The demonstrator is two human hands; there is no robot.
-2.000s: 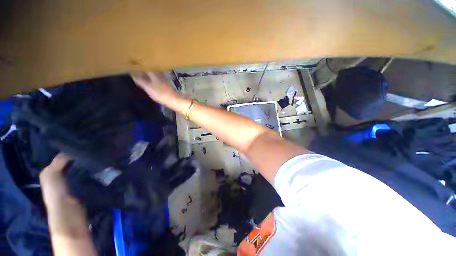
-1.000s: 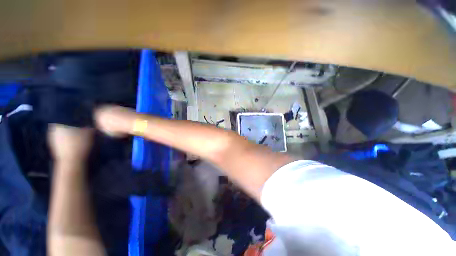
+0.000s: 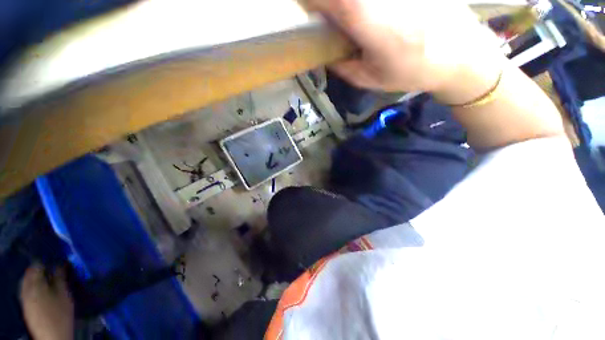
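Observation:
A blue crate (image 3: 106, 232) stands at the lower left under the table edge, with dark garments (image 3: 20, 232) in and over it. My left hand (image 3: 46, 299) is at the far lower left among the dark cloth, blurred; its fingers are hidden, so its grip cannot be told. My right hand (image 3: 391, 46) is at the thick pale-wood edge of the white table (image 3: 179, 40), its thumb below the edge and its fingers over the top, cut off by the picture's top rim.
The grey treadle plate (image 3: 262, 153) with a white rim lies under the table, by a pale frame bar. Dark scraps and threads litter the floor. Dark navy cloth (image 3: 404, 159) lies right of centre beside a dark-clad knee. Blurred objects show at the upper right.
My right hand has left the dark garments at the crate and moved up and right to the table edge. My left hand is lower and further left. The view has turned and tilted.

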